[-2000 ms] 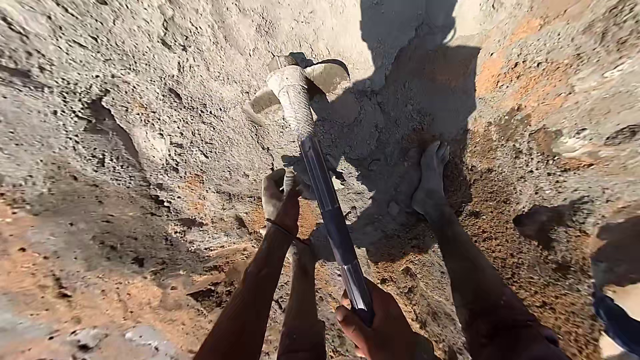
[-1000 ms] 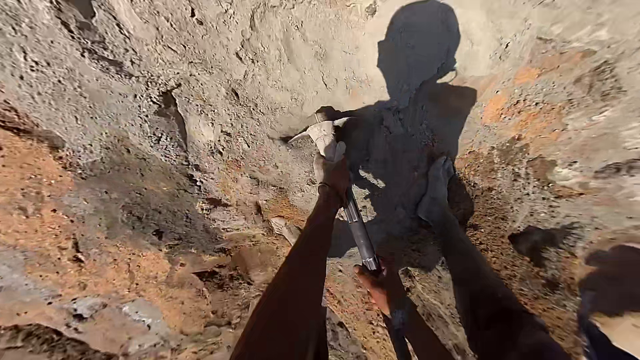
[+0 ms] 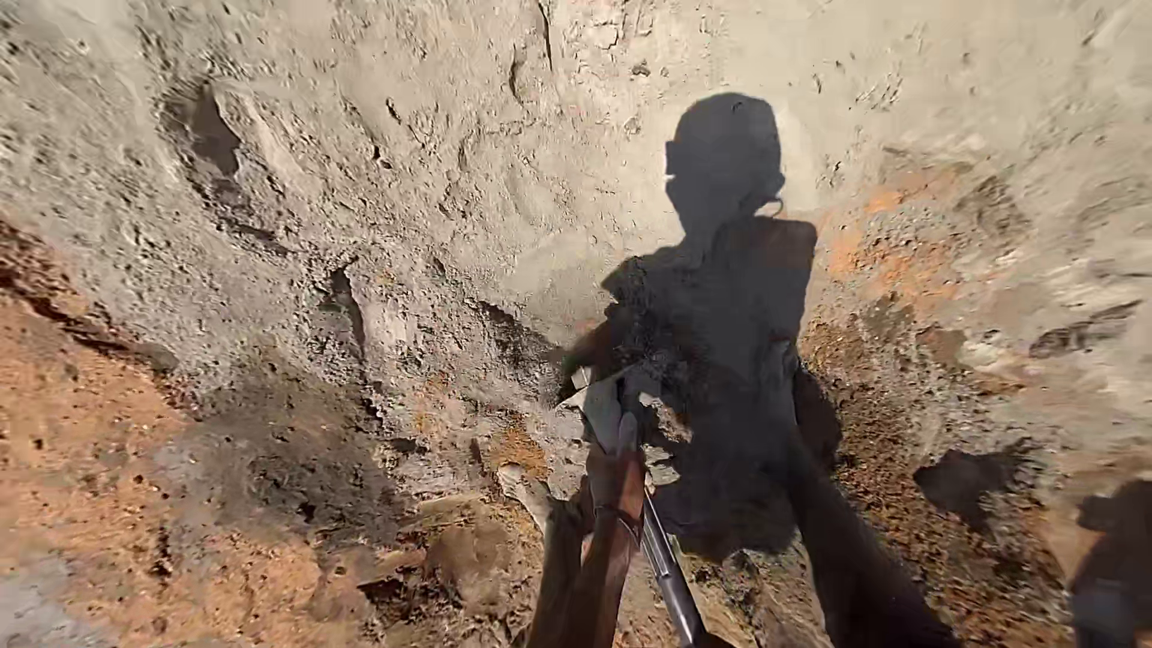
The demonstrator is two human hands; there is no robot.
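Note:
My left hand (image 3: 619, 454), a dark band at its wrist, grips the upper handle of a mattock just below its head. The mattock head (image 3: 605, 400) is pale with dried mud and lies against the clay face, partly in shadow; its far blade is hard to make out. The dark handle (image 3: 664, 562) slants down to the bottom edge, where only a sliver of my right hand (image 3: 711, 641) shows around it. Most of that hand is out of view.
My bare left foot (image 3: 526, 490) stands left of the tool, and my right foot (image 3: 781, 364) is in shadow at the right. A rough clay wall (image 3: 504, 180) rises ahead. Lumpy orange earth (image 3: 90, 468) lies left; a dark hollow (image 3: 972, 481) is at the right.
Two seconds ago my left hand was apart from the mattock; it has since closed on the handle near the head. My right hand has moved down to the bottom edge. The view has tilted upward.

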